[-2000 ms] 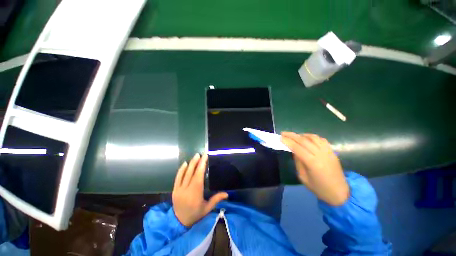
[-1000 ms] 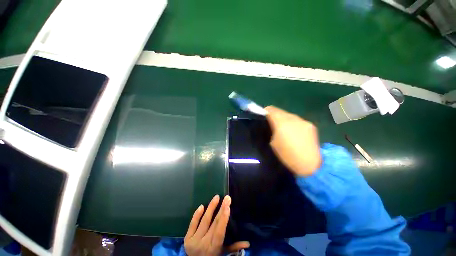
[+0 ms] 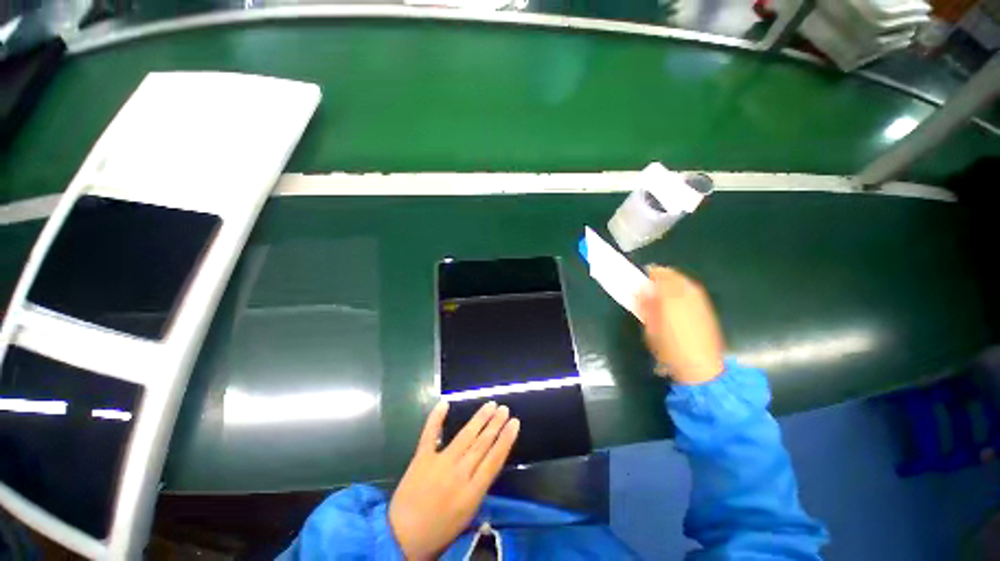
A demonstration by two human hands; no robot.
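A glossy black display panel [image 3: 510, 356] lies flat on the dark green bench, with ceiling lights reflected in it. My left hand [image 3: 455, 477] rests with spread fingers on the panel's lower left corner. My right hand [image 3: 682, 327] is to the right of the panel, off its surface, and holds a white wiping cloth [image 3: 616, 274] with a blue tool corner [image 3: 583, 249] showing at its tip. The rest of the blue tool is hidden under the cloth.
A white carrier tray [image 3: 208, 132] with two black panels stands at the left. A clear film [image 3: 305, 351] lies between tray and panel. A dispenser bottle [image 3: 638, 224] with a white piece on top is beyond my right hand. A whitish strip [image 3: 493, 184] borders the green belt [image 3: 461, 99].
My right hand has moved from over the panel's top to its right side, still with the cloth. My left hand now lies on the panel's lower corner. The camera view has shifted.
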